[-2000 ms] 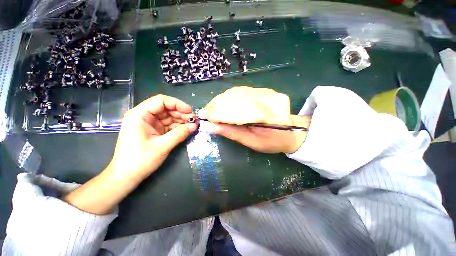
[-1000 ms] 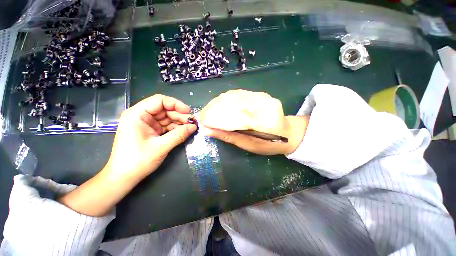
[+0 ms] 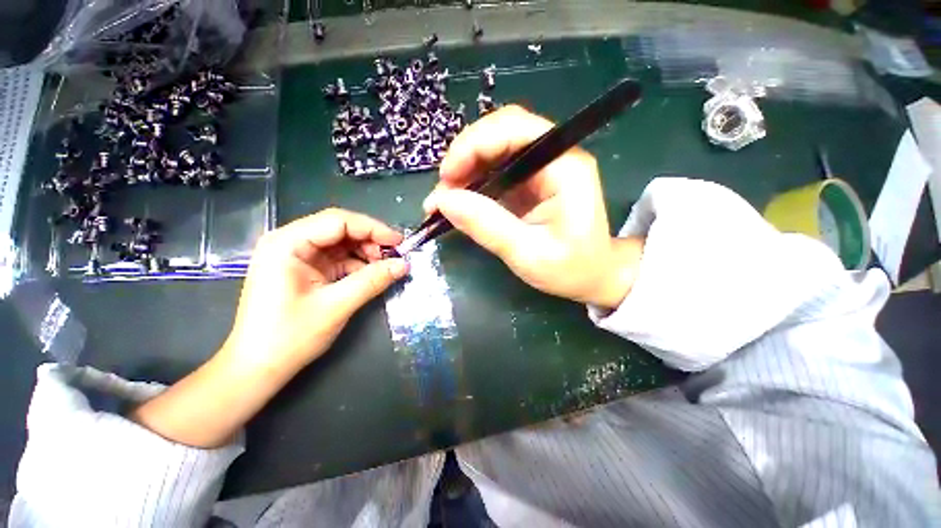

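My left hand holds a small dark component between thumb and fingertips, left of centre. My right hand holds black tweezers, with the wide end raised to the upper right and the tip at the component. Whether the tip grips a tiny piece is too small to tell. A shiny clear patch with a bluish lower end lies flat on the green mat just below the fingertips. A compact pile of dark components sits beyond my hands.
A clear compartment tray with a looser pile of components is at the left, under a crumpled plastic bag. At the right are a yellow-green tape roll, a whitish clear roll and paper strips. Shiny specks lie near the front edge.
The tweezers have swung from lying low and nearly level along my right palm to a raised slant, with the tip now at the component. My right hand has turned and its fingers have lifted.
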